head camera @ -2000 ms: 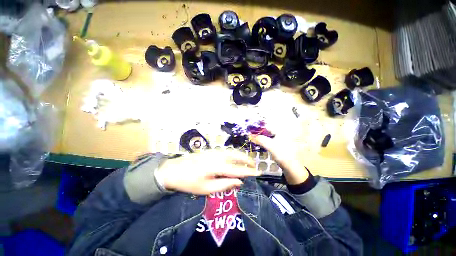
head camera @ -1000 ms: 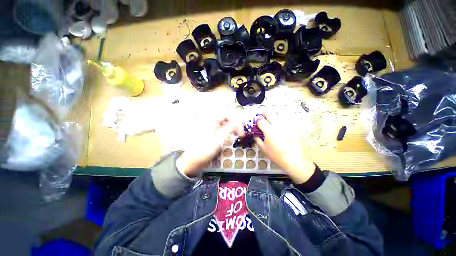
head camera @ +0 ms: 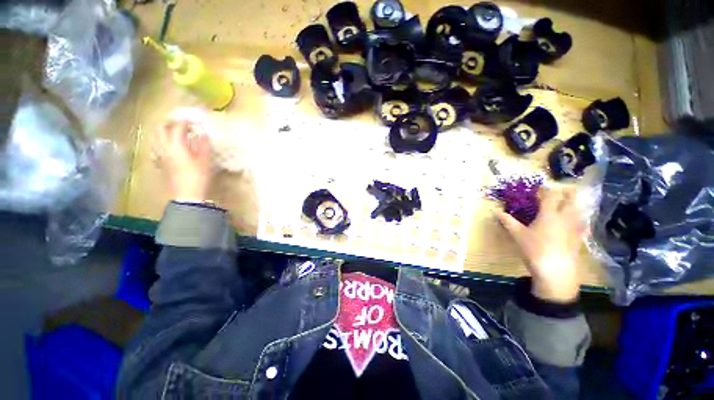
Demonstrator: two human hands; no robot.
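Observation:
My left hand (head camera: 186,156) reaches to the whitish clump at the left; glare washes out its fingers, so I cannot tell whether it holds any of it. My right hand (head camera: 554,234) is at the right with thumb and fingers apart, touching or beside the pile of small purple fasteners (head camera: 520,198). A small heap of black inserts (head camera: 393,201) lies on the white perforated tray (head camera: 442,234). One black housing (head camera: 326,212) with a pale centre ring lies left of the heap, apart from it.
Many black housings (head camera: 413,131) are grouped at the back centre. A yellow squeeze bottle (head camera: 200,78) lies back left. Crumpled clear bags (head camera: 47,156) are far left. A clear bag with black parts (head camera: 665,211) is at the right. Blue bins (head camera: 650,344) are below the green bench edge.
My hands have parted from the middle, left hand to the whitish clump, right hand to the right. The purple fasteners now lie at the right. The inserts and front housing are uncovered.

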